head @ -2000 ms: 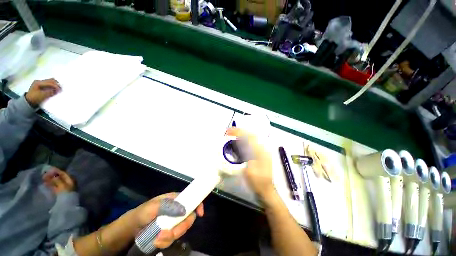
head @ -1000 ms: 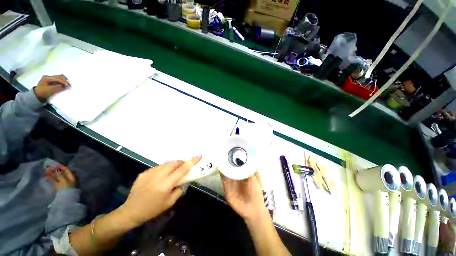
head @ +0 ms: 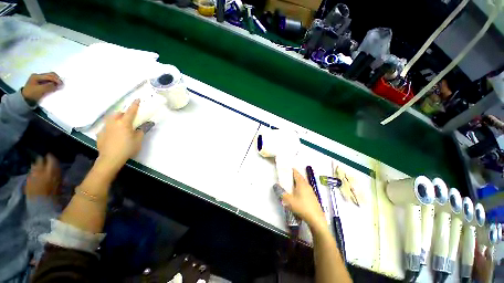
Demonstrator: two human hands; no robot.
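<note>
One cream-white hair dryer (head: 176,93) lies on the bench at the left, its round dark opening facing up and left. My left hand (head: 120,135) is over its handle, fingers around or on it; the handle is mostly hidden. A second cream-white hair dryer (head: 279,145) lies at the centre, its dark opening facing left and its handle towards me. My right hand (head: 303,200) is on that handle, with a grey sleeve on a fingertip.
A hammer (head: 335,213) and a dark pen (head: 313,185) lie right of my right hand, near a beige scrap (head: 348,185). Several dryers (head: 413,221) stand in a row at right. A neighbour's hand (head: 41,87) is by white sheets (head: 94,83). A green belt (head: 232,83) runs behind.
The dryer I held in both hands has left the middle, and one now lies at left under my left hand. My right hand has moved to the dryer at the centre.
</note>
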